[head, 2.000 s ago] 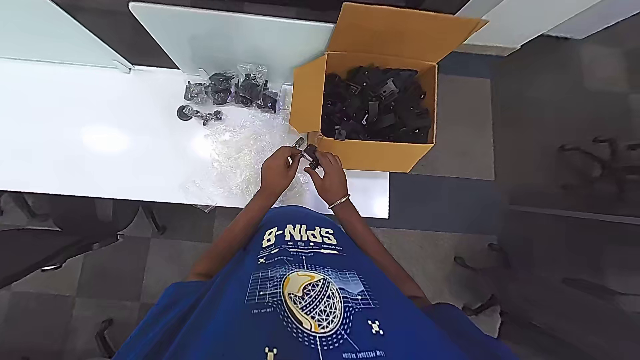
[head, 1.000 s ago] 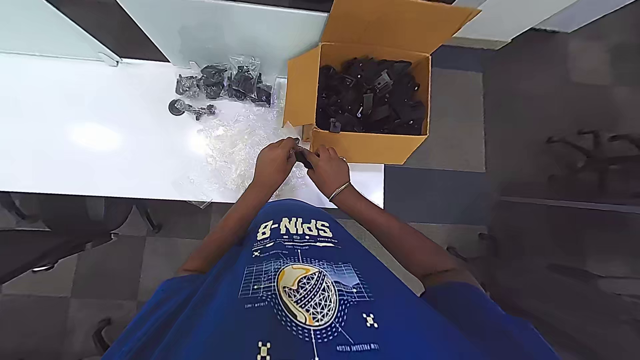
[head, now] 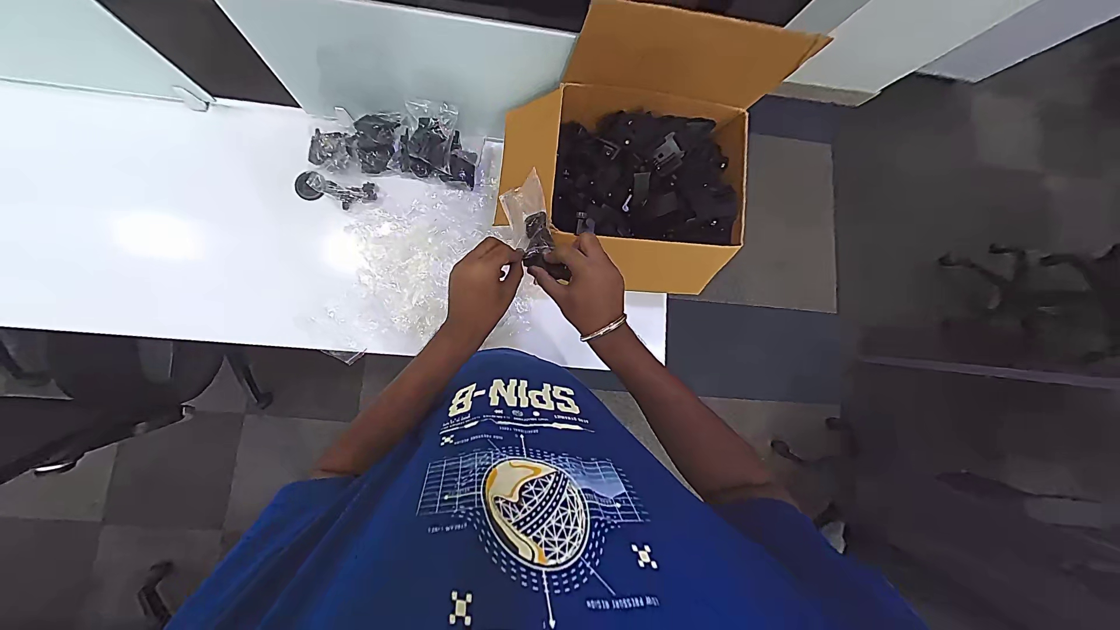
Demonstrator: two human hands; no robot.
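A small black plastic part [head: 537, 234] sits partly in a clear plastic bag [head: 525, 199] between my hands, in front of the box. My left hand [head: 483, 284] pinches the bag's edge beside the part. My right hand [head: 588, 282] grips the black part's lower end; its fingertips hide some of it. Just beyond my right hand, a cardboard box [head: 652, 264] stands with its flaps apart, full of black plastic parts [head: 643, 179]. A heap of clear plastic bags [head: 407, 262] lies left of my left hand.
Several bagged black parts [head: 376, 144] lie at the back of the white table [head: 157, 280]. In front of them is a black part with a round end [head: 308, 185]. Behind stands a pale panel [head: 394, 57]. An office chair [head: 131, 367] is at the lower left.
Between my hands, the clear bag now stands up around the black part, pointing toward the box; a second ago my fingers mostly covered the part.
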